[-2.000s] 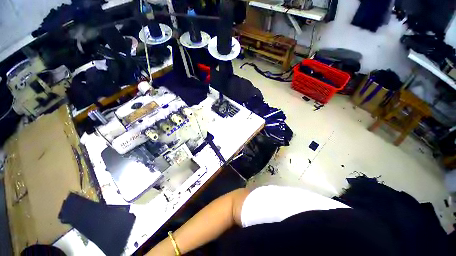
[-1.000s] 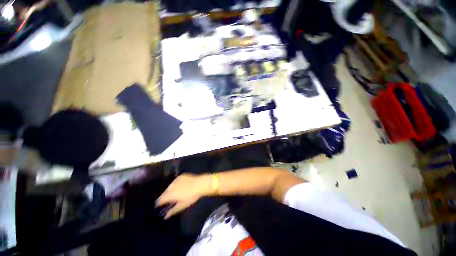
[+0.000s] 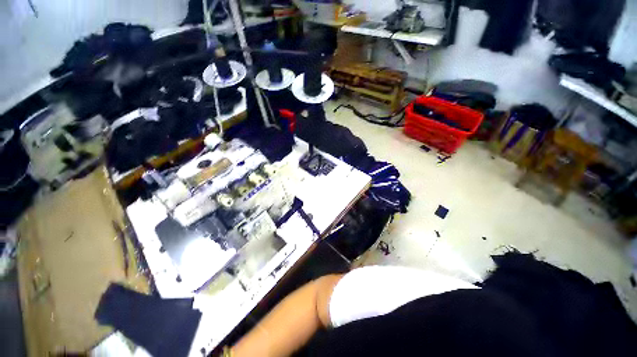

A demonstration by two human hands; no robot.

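The overlock machine stands on the worn white table, its row of round tension knobs facing the front. A piece of dark fabric lies at the table's near left corner, partly over the cardboard. Three white discs with dark thread cones stand behind the machine. My right forearm reaches down to the bottom edge, with a bracelet just showing there. My right hand is cut off below the picture. My left hand is not in view.
A brown cardboard sheet lies left of the machine. A red crate with dark cloth stands on the floor, near a wooden stool. Dark striped cloth hangs beyond the table's right edge. A dark heap is at the lower right.
The view swung left and down, then came back. My right hand, visible near my lap one second ago, is now out of the picture. The fabric piece still lies at the table's left.
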